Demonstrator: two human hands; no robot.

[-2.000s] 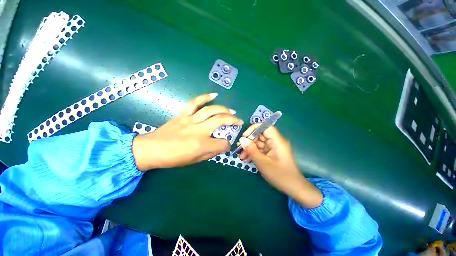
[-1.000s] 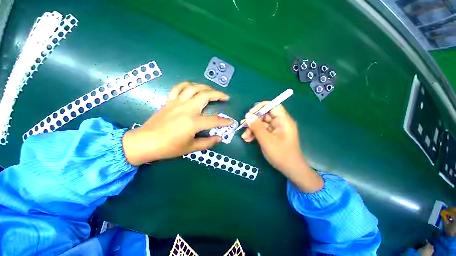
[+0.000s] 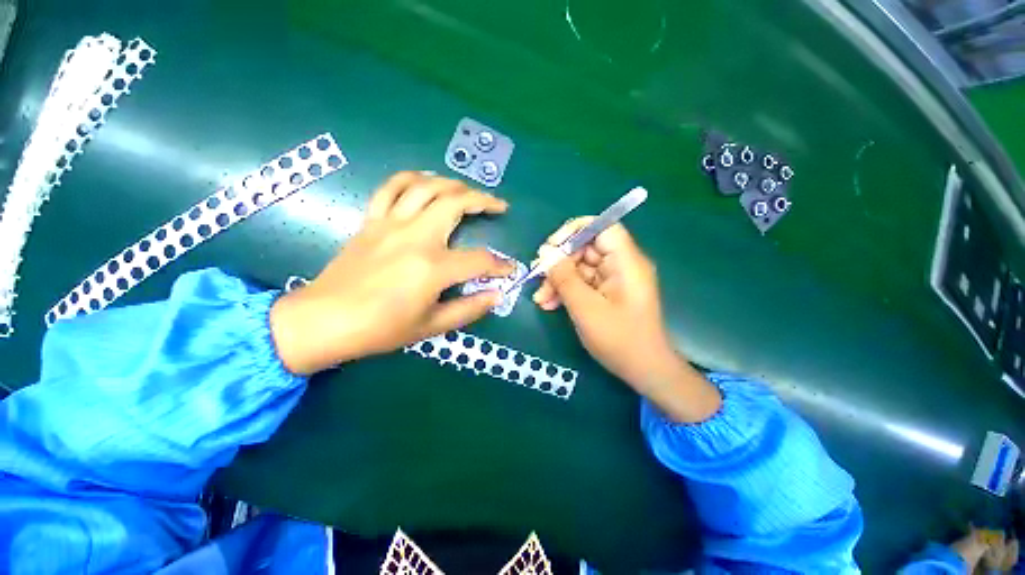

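My right hand (image 3: 607,292) holds silvery tweezers (image 3: 601,222) like a pen, their tip on a small pale lens plate (image 3: 502,299). My left hand (image 3: 388,275) has its thumb and a finger at the left side of this plate, partly covering it. A white strip with rows of dark round spots (image 3: 495,358) lies just below the plate and passes under my left hand. Any tiny piece at the tweezer tip is too small to tell. A grey lens plate (image 3: 480,152) with round rings lies above my left hand.
Another spotted strip (image 3: 202,225) lies at the left, with thick stacked white strips (image 3: 51,157) beyond it. Dark lens plates (image 3: 751,180) lie clustered at the upper right. Black panels (image 3: 976,264) lie at the right edge. Another person's hand (image 3: 969,550) shows at the bottom right corner.
The lens plate that lay behind the tweezers two seconds ago no longer shows separately. The tweezer tip has come onto the plate at my left fingers. The dark cluster and panels have shifted right in view.
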